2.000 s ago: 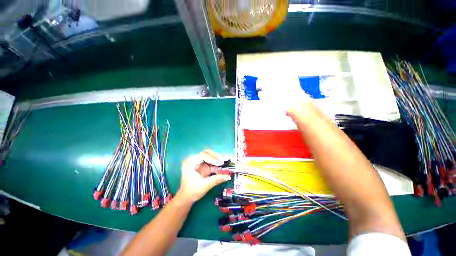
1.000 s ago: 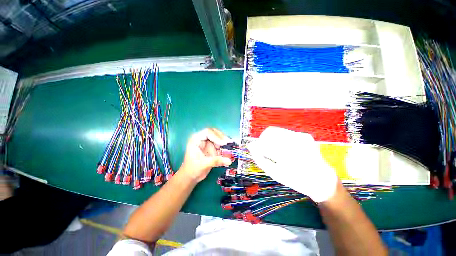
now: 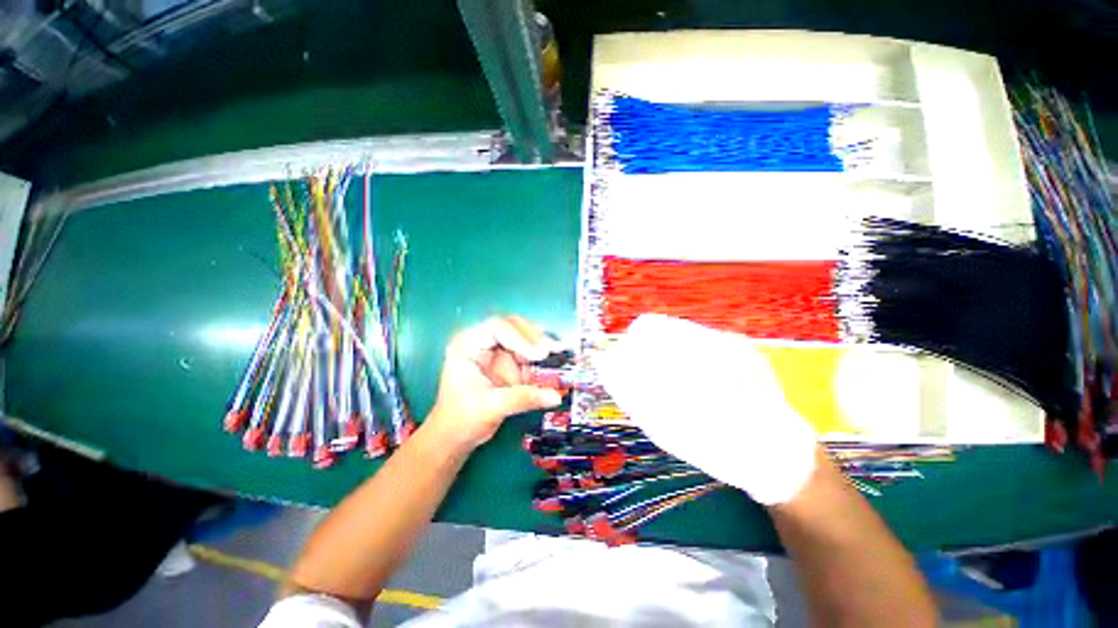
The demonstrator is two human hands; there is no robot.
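My bare left hand (image 3: 482,383) holds a small red and black connector housing (image 3: 548,375) between thumb and fingers, just left of the wire tray (image 3: 736,61). My right hand (image 3: 705,399), in a white glove, is close against the housing's right side, over the tray's front left corner. Its fingertips are washed out, and I cannot tell whether they hold a wire. The tray holds blue wires (image 3: 723,137), red wires (image 3: 717,298), black wires (image 3: 969,301) and yellow wires (image 3: 803,386), the yellow partly hidden by my glove.
Part-filled harnesses (image 3: 607,464) lie in front of the tray, partly under my right hand. A fanned harness bundle (image 3: 321,331) lies on the bench at left. Another heap of harnesses (image 3: 1079,282) lies right of the tray. A metal upright (image 3: 509,80) stands behind. Someone's dark clothing (image 3: 98,528) shows at lower left.
My right hand has come back from the tray's upper compartments to the housing in my left hand. Over the last second both hands have stayed close together, with little visible movement.
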